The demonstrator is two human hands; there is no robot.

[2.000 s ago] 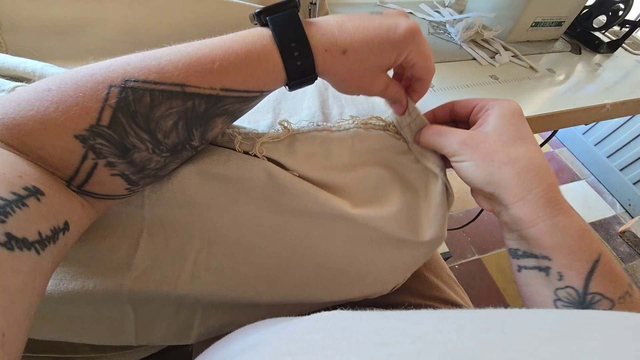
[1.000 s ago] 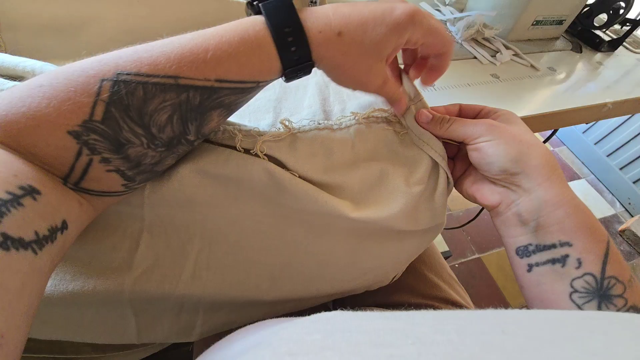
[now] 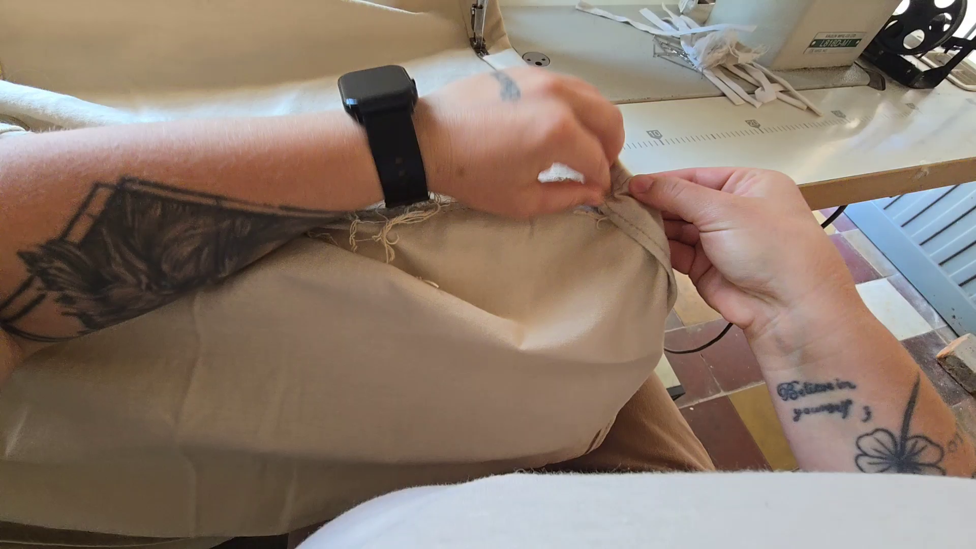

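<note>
A large piece of beige fabric (image 3: 343, 366) lies over my lap, with a frayed seam and loose threads (image 3: 389, 229) along its upper fold. My left hand (image 3: 534, 145), with a black smartwatch (image 3: 393, 137) on its wrist, pinches the fabric's stitched hem (image 3: 644, 232) at its upper corner. Directly to the right, my right hand (image 3: 740, 229) grips the same hem between thumb and forefinger, its other fingers curled behind the cloth. The left fingertips are partly hidden by the hand itself.
Behind my hands stands a sewing machine (image 3: 801, 34) on a table with a printed ruler (image 3: 740, 126). Its presser foot (image 3: 478, 34) is near more beige fabric. White fabric strips (image 3: 732, 61) lie beside the machine. A black cable (image 3: 705, 343) hangs below the table edge, above the tiled floor.
My left hand has come down and turned over at the hem, its fingers closer in to the cloth. My right hand still holds the hem at nearly the same place.
</note>
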